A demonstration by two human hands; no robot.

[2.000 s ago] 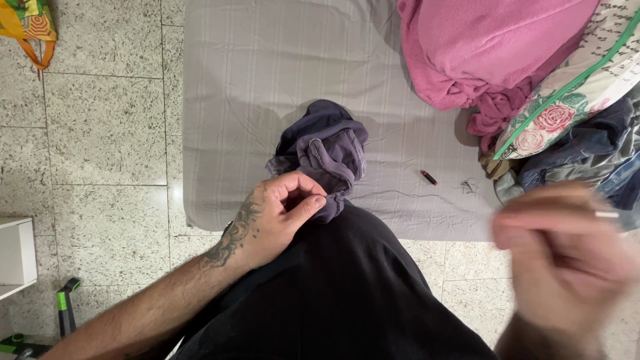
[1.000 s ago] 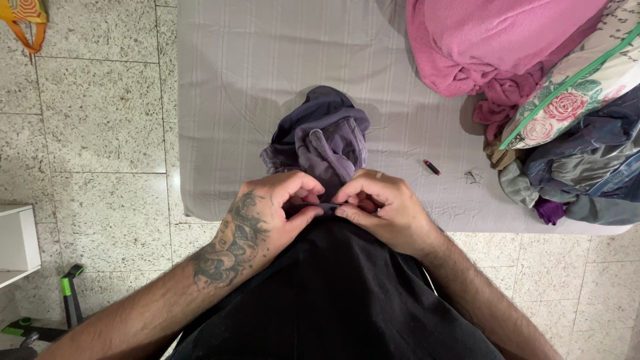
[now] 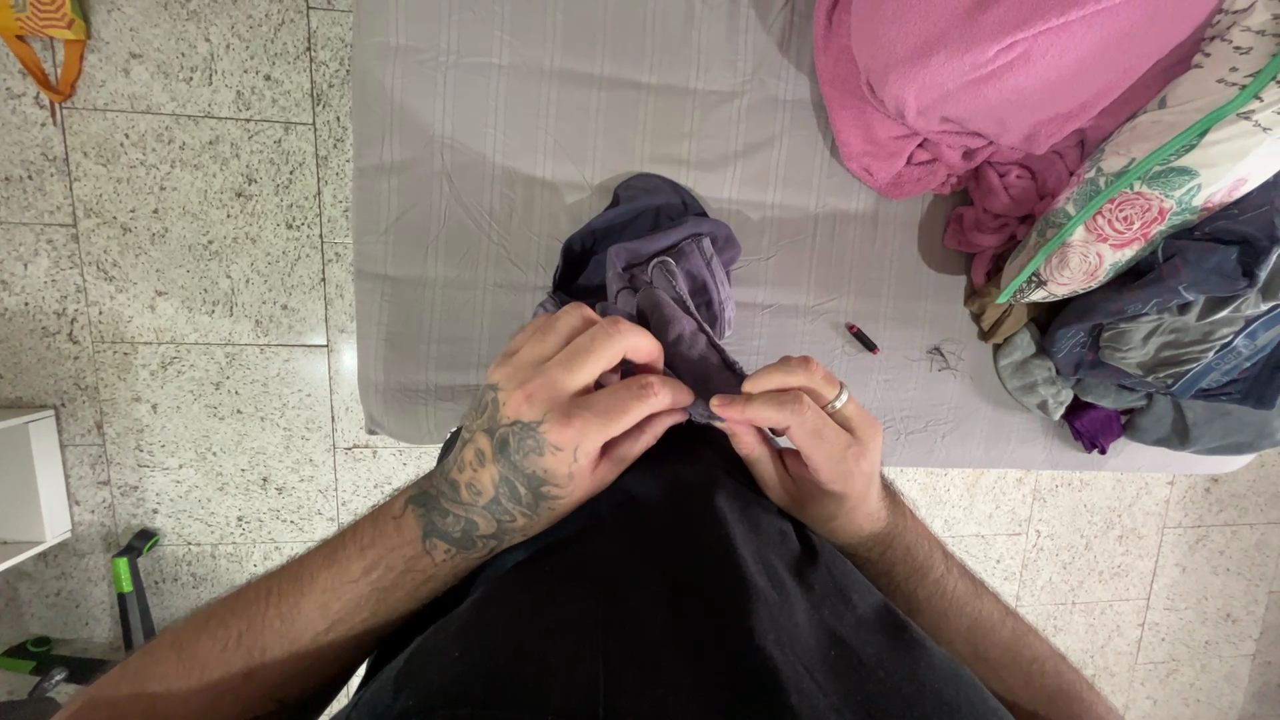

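Note:
A crumpled dark purple-grey garment [image 3: 675, 290] lies at the near edge of the sheet-covered mattress, its lower end reaching toward my lap. My left hand [image 3: 590, 400] pinches the cloth's edge between thumb and fingers. Close beside it, my right hand [image 3: 805, 435], with a ring on one finger, pinches the same edge; the fingertips of both hands nearly meet. Whether a needle is between them cannot be seen. To the right, on the sheet, lie a small black and red object [image 3: 861, 338] and a little tangle of dark thread [image 3: 942, 355].
The mattress [image 3: 480, 200] has a grey striped sheet. A pink blanket [image 3: 1000, 80], a floral pillow [image 3: 1130, 220] and a pile of clothes [image 3: 1180, 330] lie at its right. On the tiled floor at left are a white shelf unit [image 3: 30, 485] and a black and green object [image 3: 130, 585].
My right hand, blurred and out to the right two seconds ago, has come in to the garment and now holds its edge beside my left hand, which has stayed on the cloth.

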